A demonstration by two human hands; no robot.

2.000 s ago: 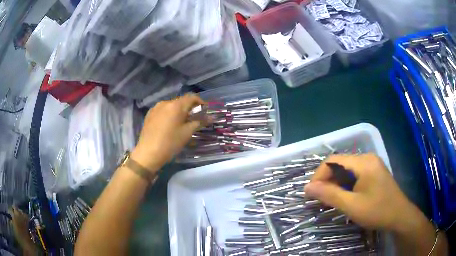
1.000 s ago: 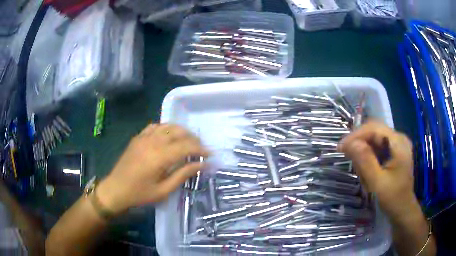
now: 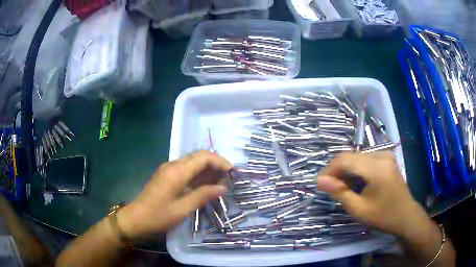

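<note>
The large white tray holds a heap of silver metal cylinders, some with thin red wires. My left hand is over the tray's left part, thumb and fingers curled close together. A small dark spot shows at its fingertips; blur hides whether a part is gripped. A few cylinders lie below that hand. My right hand is over the tray's right part, closed around a dark pen-like tool, mostly hidden by the fingers. Behind the tray, a clear plastic box holds cylinders in rows with red wires between them.
Blue crates full of silver parts stand at right. Stacked translucent boxes and a black hose are at left. A green item, a smartphone and loose parts lie left. A person's arm shows at lower left.
My left hand has left the clear box and come down over the white tray, its fingers now closer together. My right hand stays over the tray's right part. The view has tilted down.
</note>
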